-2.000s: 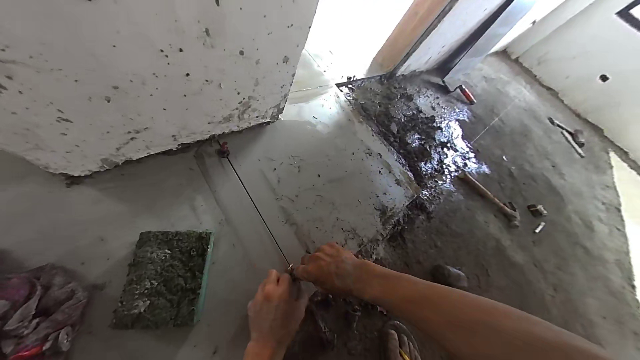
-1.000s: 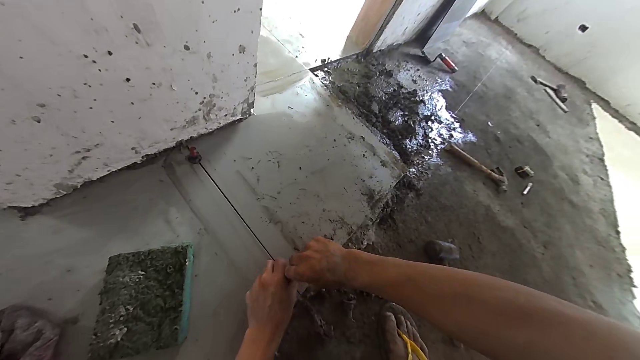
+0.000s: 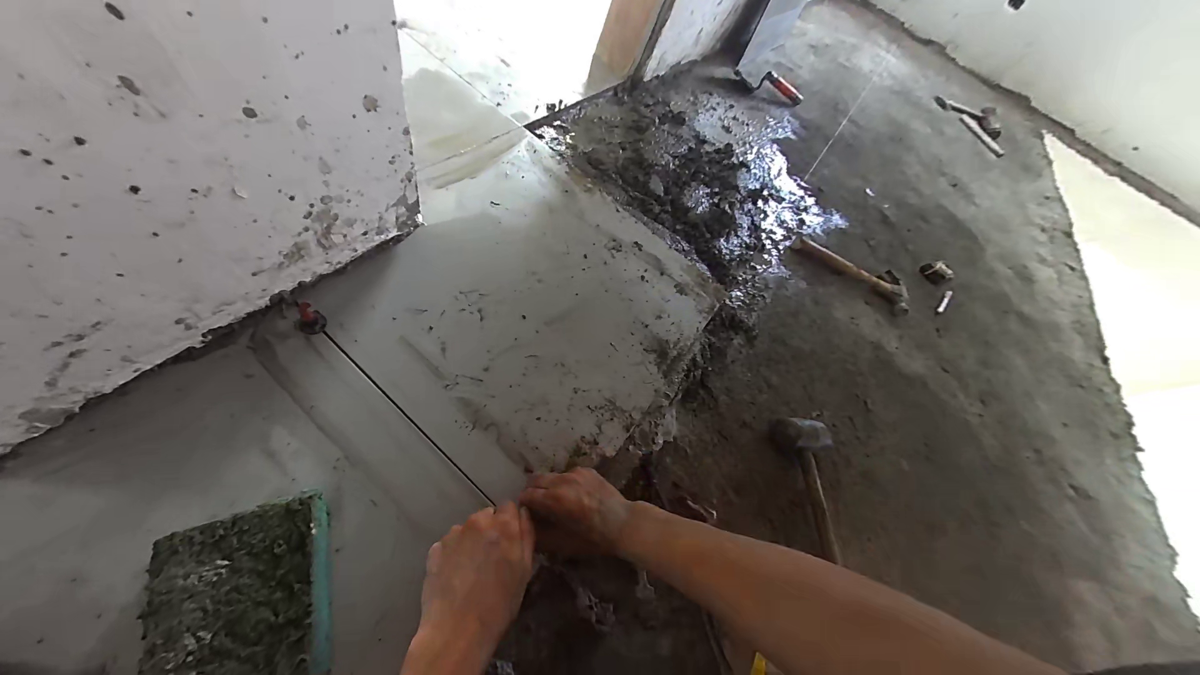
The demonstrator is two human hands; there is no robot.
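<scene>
My left hand (image 3: 478,572) and my right hand (image 3: 577,506) meet at the near edge of a grey floor tile (image 3: 525,281). Both have curled fingers; whatever lies between the fingertips is hidden. From a red tile-leveling spacer (image 3: 310,319) at the foot of the wall, a thin dark joint (image 3: 408,414) between tiles runs to my fingers. At the lower left, a piece with a green edge (image 3: 322,581) carries a thick layer of dark, rough mortar (image 3: 230,591).
A rubber mallet (image 3: 802,436) lies right of my hands, with a hammer (image 3: 853,272) beyond it. A red-handled trowel (image 3: 783,88) and other tools (image 3: 980,122) rest farther back. Wet mortar (image 3: 694,178) borders the tile. A spattered wall (image 3: 206,150) rises at left.
The view has shifted, and more of the mallet shows. Both hands remain together at the near end of the joint.
</scene>
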